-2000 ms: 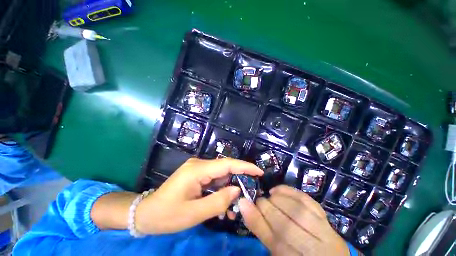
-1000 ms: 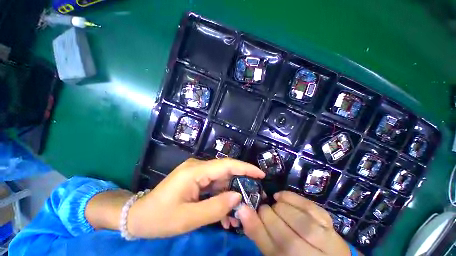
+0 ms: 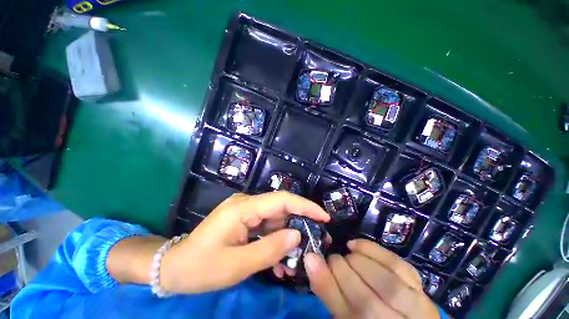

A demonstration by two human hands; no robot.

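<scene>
My left hand (image 3: pixel 234 243), bare with a bead bracelet, holds a small black watch case assembly (image 3: pixel 298 225) between thumb and fingers, over the near edge of the black blister tray (image 3: pixel 302 135). My right hand (image 3: pixel 368 280) is at the case's right side. It grips thin silver tweezers (image 3: pixel 311 235) whose tips lie over the open face of the case. The inside of the case is small and partly hidden by the fingers. Many tray pockets hold similar open assemblies (image 3: pixel 317 88) with blue-green boards and red wires.
A grey block (image 3: pixel 92 67), a whitish syringe-like tool (image 3: pixel 93 23) and part of a blue and yellow tool (image 3: pixel 87 5) lie left of the tray on the green mat (image 3: pixel 143 149). A white rounded device (image 3: pixel 543 296) is at the lower right. A blue sleeve shows at the left edge.
The view has shifted, so the tray and grey block sit higher in the picture than at first. The tweezers and right fingers have moved slightly at the case. Both hands keep their holds.
</scene>
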